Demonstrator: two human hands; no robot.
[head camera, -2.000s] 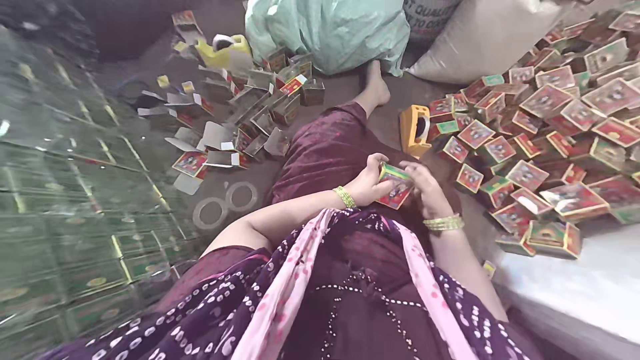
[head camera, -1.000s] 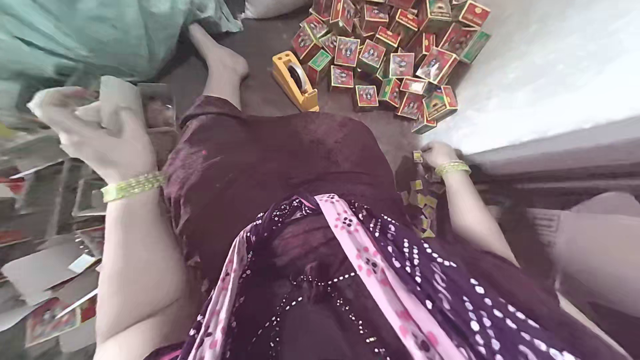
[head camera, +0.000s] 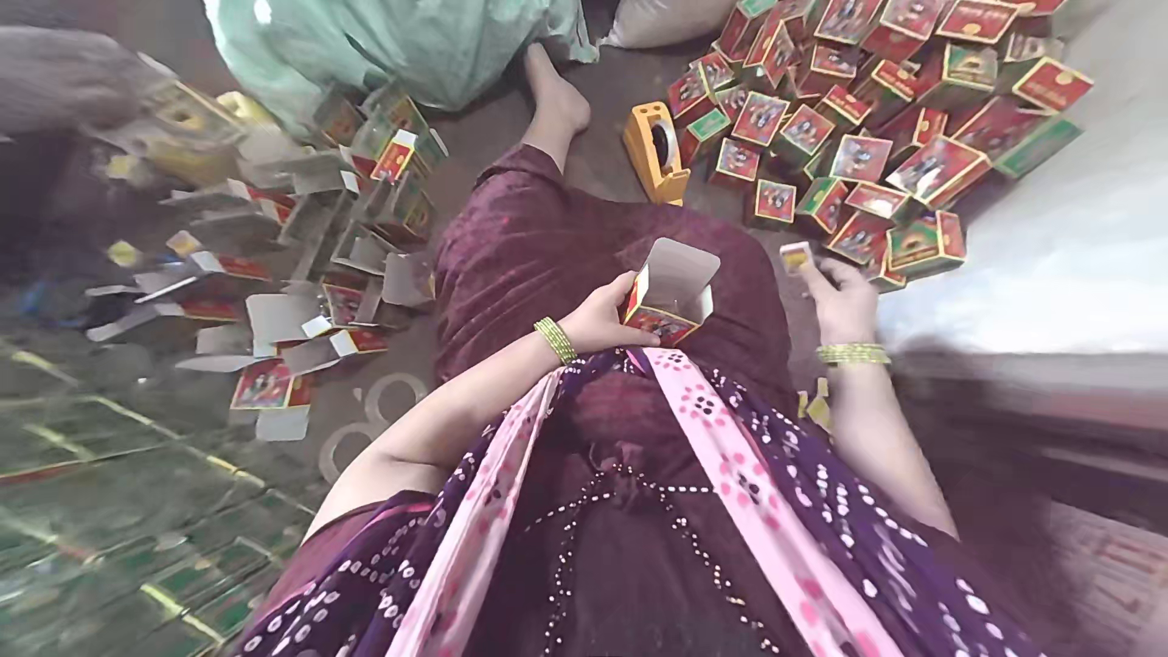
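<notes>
My left hand (head camera: 604, 315) holds a small red and green cardboard box (head camera: 671, 301) over my lap. Its lid flap stands up and its grey inside shows; whether anything lies in it I cannot tell. To the right, beside my knee, my right hand (head camera: 844, 297) pinches a small white and yellow packet or piece of card (head camera: 796, 256) between thumb and fingers. Small yellow pieces (head camera: 818, 407) lie on the floor below that hand. A yellow tape dispenser (head camera: 657, 153) with a roll in it stands beyond my knee, near many closed boxes (head camera: 860, 159).
Open boxes (head camera: 278, 319) lie scattered at the left. A green sack (head camera: 401, 46) and a pale sack (head camera: 675, 20) stand at the back. Wrapped stacked boxes (head camera: 119, 511) fill the lower left. Two rings (head camera: 394, 399) lie by my left arm. A white surface (head camera: 1077, 255) borders the right.
My left hand, reaching out left a second ago, is now over my lap with an open box. My right hand has lifted a small piece from beside my right knee.
</notes>
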